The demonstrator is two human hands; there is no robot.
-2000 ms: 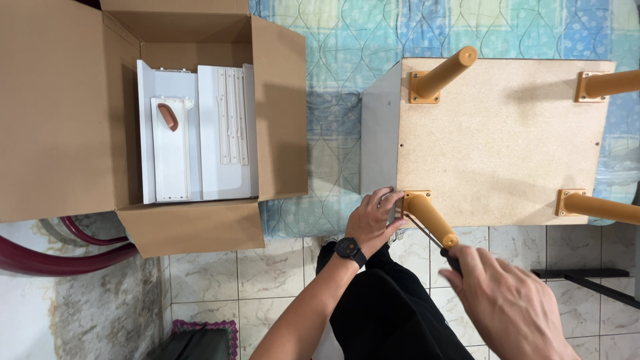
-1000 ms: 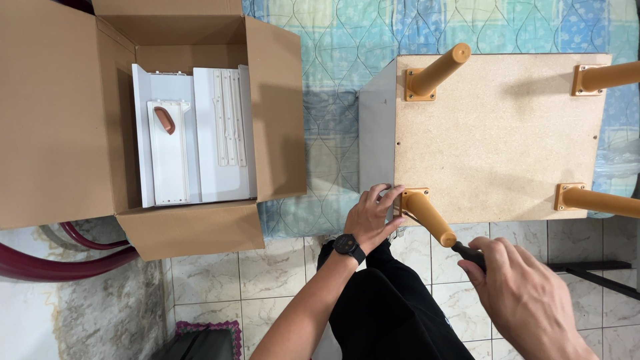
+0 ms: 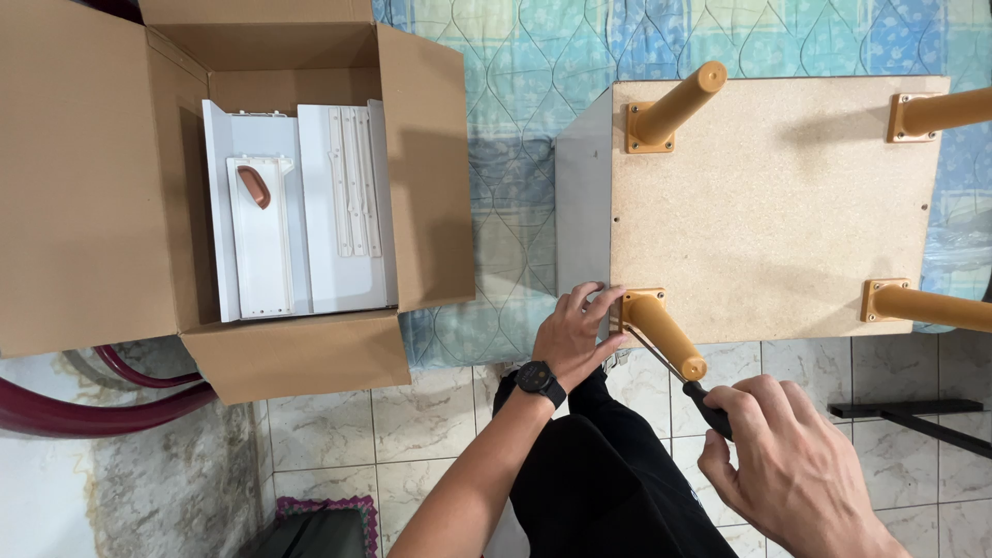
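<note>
A screwdriver [image 3: 710,409] with a black handle is gripped in my right hand [image 3: 798,457]. Its long shaft runs beside the near-left tapered leg [image 3: 663,335] to the lower-left corner of that leg's mounting plate. My left hand [image 3: 580,329], with a black watch on the wrist, rests at the cabinet's corner, fingers spread around the plate's left edge; whether it pinches a screw is hidden. The particleboard underside [image 3: 775,209] of the cabinet faces me. Other orange-brown legs stand on screwed plates: far left [image 3: 676,108], far right [image 3: 945,113] and near right [image 3: 930,304].
An opened cardboard box [image 3: 426,178] at the left holds white panels [image 3: 267,232], slim white rails [image 3: 355,182] and a copper-coloured handle [image 3: 253,187]. A quilted cover [image 3: 511,232] lies under the cabinet. A black metal frame [image 3: 907,408] is on the tiled floor at the right.
My right hand and the screwdriver handle have shifted slightly around the leg's tip. The left hand stays at the same plate.
</note>
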